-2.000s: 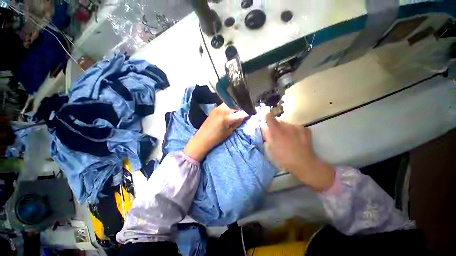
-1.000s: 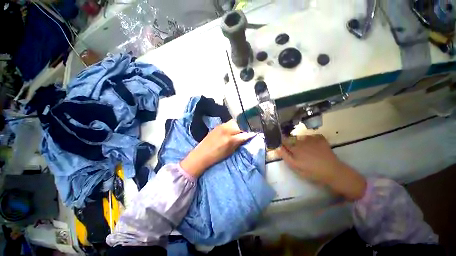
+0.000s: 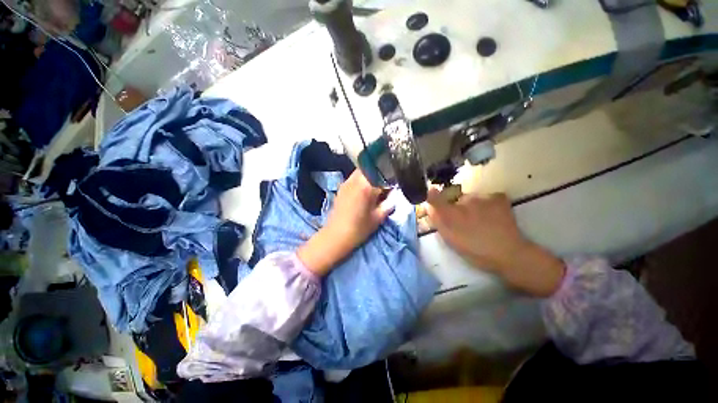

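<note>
A heathered light blue garment (image 3: pixel 354 295) with a navy band (image 3: pixel 313 189) lies on the machine bed and hangs over its front edge. My left hand (image 3: pixel 354 216) grips the garment's upper edge just left of the needle area. My right hand (image 3: pixel 476 232) is at the right of the needle area, fingertips close to the presser foot (image 3: pixel 447 191); whether it holds cloth is hidden. The shiny curved metal guard (image 3: pixel 406 161) stands between my hands and covers part of the stitching spot.
The cream sewing machine head (image 3: pixel 519 39) with a grey post (image 3: pixel 342 35) spans the upper right. A pile of blue and navy garments (image 3: pixel 169 205) lies at the left. A black and yellow bundle (image 3: pixel 187 327) is below it.
My left fingers have shifted and curled more at the cloth edge. My right hand first moved right, away from the cloth edge, and is now nearer the guard. The view has shifted.
</note>
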